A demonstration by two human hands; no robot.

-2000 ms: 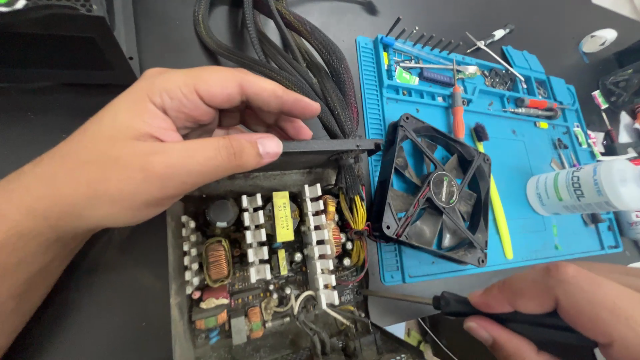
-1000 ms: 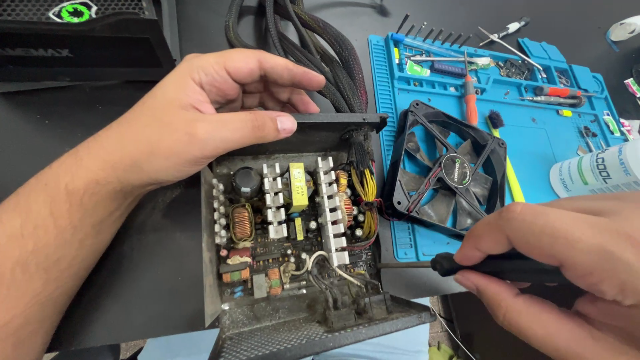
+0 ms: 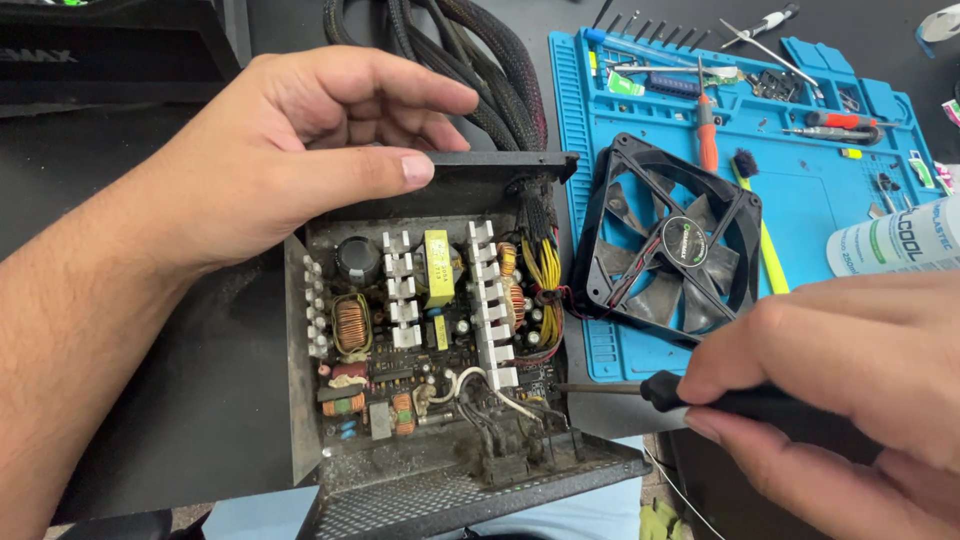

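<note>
An opened, dusty computer power supply (image 3: pixel 405 367) lies before me, its circuit board, white metal heatsinks and copper coils exposed. My left hand (image 3: pixel 322 142) rests at the far wall of its casing, thumb on the top edge and the fingers behind, partly hidden. In my right hand (image 3: pixel 825 390) is a screwdriver (image 3: pixel 600 388) with a black handle; its shaft points left and its tip is at the board's right edge, near the corner. A black cooling fan (image 3: pixel 675 240), joined by thin wires, sits right of the casing. Yellow wires (image 3: pixel 546 292) bundle at the board's right side.
A blue silicone repair mat (image 3: pixel 802 195) holds an orange-handled screwdriver (image 3: pixel 706 135), a yellow-green brush (image 3: pixel 769 255) and small parts. A white alcohol bottle (image 3: pixel 896 240) lies at the right. Thick sleeved cables (image 3: pixel 495 67) run behind the casing; a black computer case (image 3: pixel 112 56) stands at upper left.
The power supply now sits flatter in view, with its perforated near panel showing, unlike two seconds ago. The screwdriver stays at the board's right edge. The view has shifted.
</note>
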